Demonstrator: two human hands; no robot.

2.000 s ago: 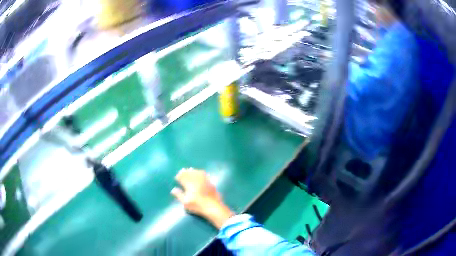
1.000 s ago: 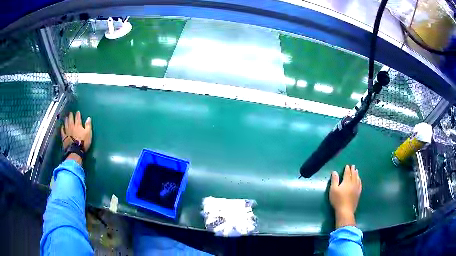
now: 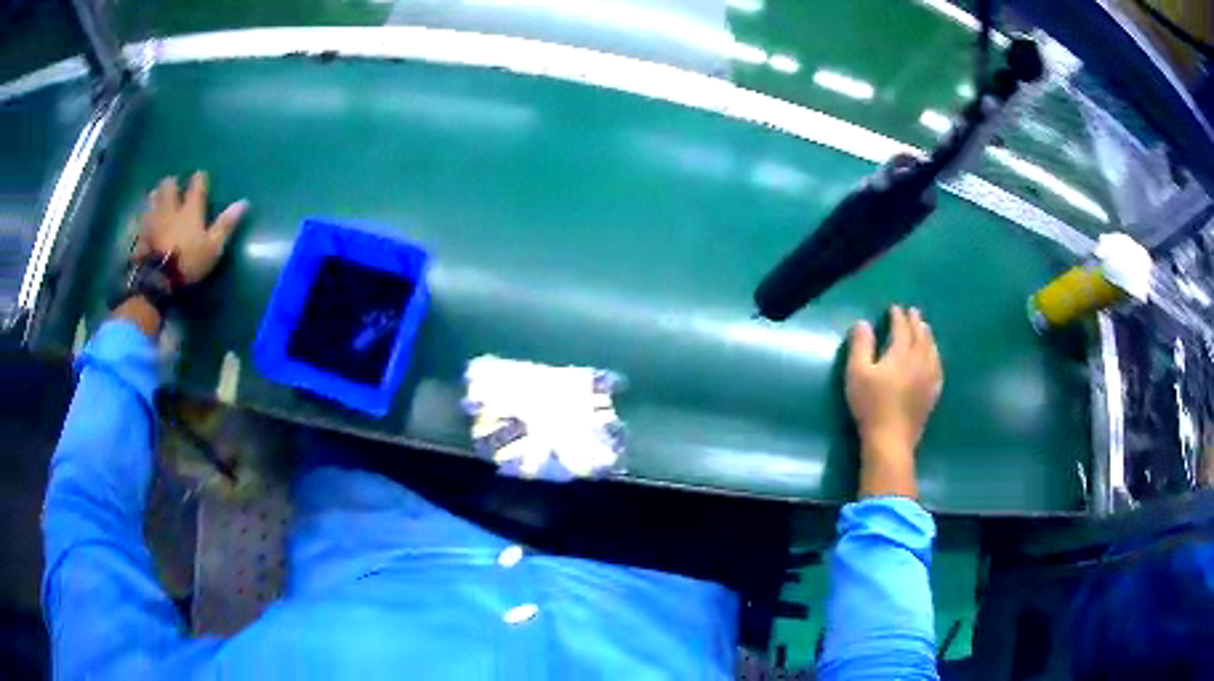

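My left hand (image 3: 184, 229) lies flat on the left end of the green bench, fingers apart, holding nothing; a dark watch is on its wrist. My right hand (image 3: 895, 378) rests on the bench at the right, palm down, fingers slightly apart, empty. A blue open bin (image 3: 273, 349) with small dark pieces (image 3: 349, 319) inside stands right of my left hand. A whitish crinkled bundle (image 3: 543, 415) lies near the front edge, between the bin and my right hand. The black electric screwdriver (image 3: 845, 250) hangs tilted, up and left of my right hand, not touched by it.
A yellow can with a white cap (image 3: 1076, 295) is at the bench's right end. A white rail (image 3: 533, 64) runs along the bench's back. A pale tape strip (image 3: 228, 378) is on the front edge. A green board (image 3: 956, 585) shows low at the right.
Since one second ago the view has tilted down, so the bench sits higher and my lap shows. Both hands stay resting on the bench. Two seconds ago the view faced right, with one hand visible.
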